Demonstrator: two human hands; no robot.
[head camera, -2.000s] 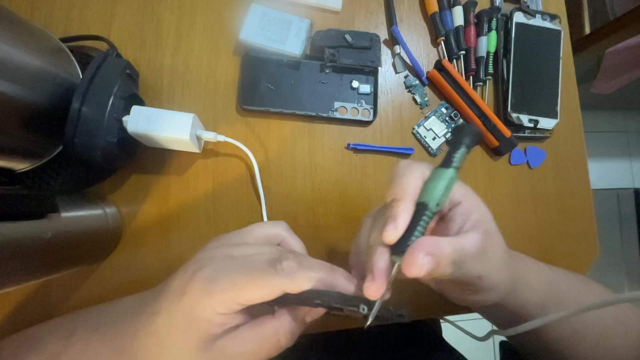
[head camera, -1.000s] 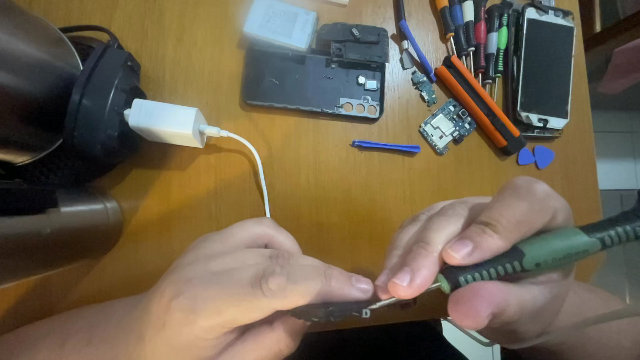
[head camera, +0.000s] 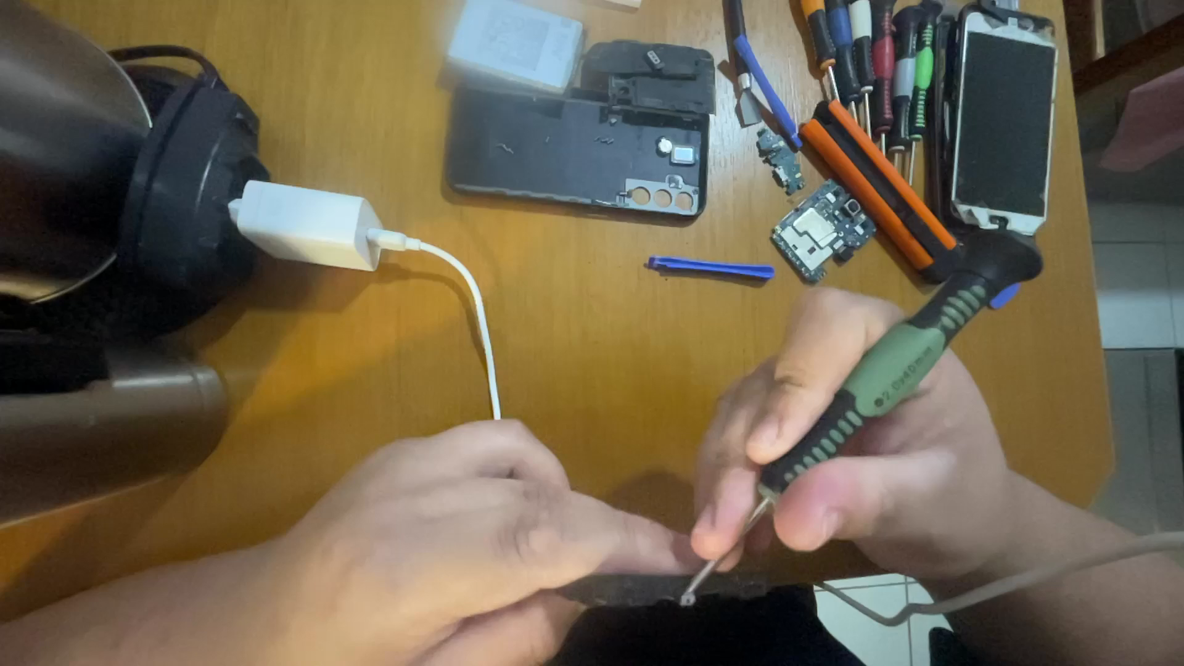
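My left hand (head camera: 462, 546) grips a thin dark phone part (head camera: 638, 588) at the table's near edge, its fingers covering most of it. My right hand (head camera: 851, 435) holds a green and black precision screwdriver (head camera: 893, 370) tilted, with the handle up to the right. The screwdriver's tip meets a small metal piece (head camera: 687, 599) on the part's edge. Beyond my hands lie a blue plastic pry tool (head camera: 710, 269), a phone circuit board (head camera: 821, 229), a smaller board (head camera: 780, 162) and a black phone back cover (head camera: 564, 148).
A white charger (head camera: 310, 225) with its cable lies left, beside a dark appliance (head camera: 185, 185). Back right are several screwdrivers (head camera: 883, 74), an orange and black tool holder (head camera: 879, 190) and a white-framed phone screen (head camera: 1004, 120). A phone battery (head camera: 515, 42) lies at the back. A grey cable (head camera: 1036, 578) crosses my right forearm.
The screwdriver in my right hand has swung from lying nearly level, pointing right, to standing steeper with its handle toward the back right. My left hand still holds the dark part.
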